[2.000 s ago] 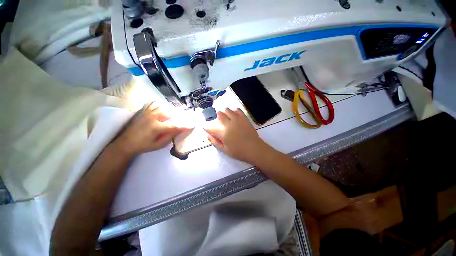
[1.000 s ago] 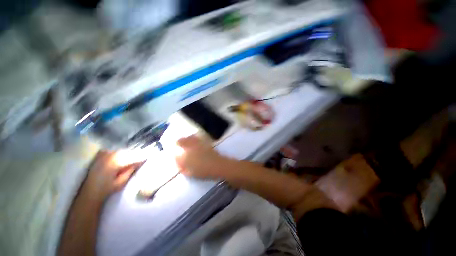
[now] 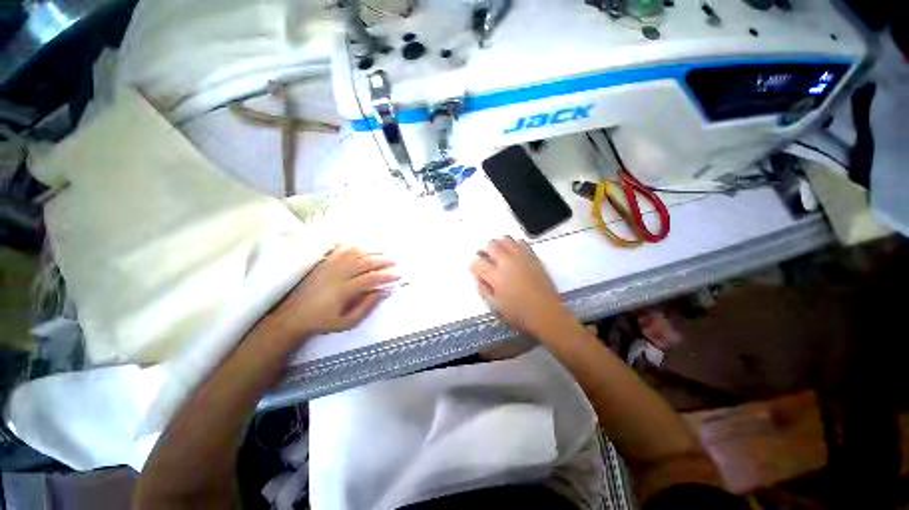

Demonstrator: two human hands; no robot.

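Note:
The white sewing machine (image 3: 598, 100) with a blue stripe stands across the table. Its needle area (image 3: 444, 189) is brightly lit and partly washed out. My left hand (image 3: 344, 289) lies on the glaring white surface in front and left of the needle, fingers pointing right. My right hand (image 3: 513, 282) rests to the right of it, fingers bent, near the table's front edge. Glare hides whether either hand holds a piece. Cream fabric (image 3: 150, 219) lies left of the machine, beside my left forearm. White fabric (image 3: 439, 433) lies over my lap.
A black phone (image 3: 526, 189) lies under the machine arm. Scissors with yellow and red handles (image 3: 633, 209) lie right of it. Brown crossed strips (image 3: 289, 129) lie behind the cream fabric. The grey ribbed table edge (image 3: 688, 266) runs in front. More white cloth (image 3: 85, 413) hangs at the left.
The view swung away and came back. My hands, earlier close together at the needle, are now farther apart and nearer the front edge. The dark slot by my left hand no longer shows.

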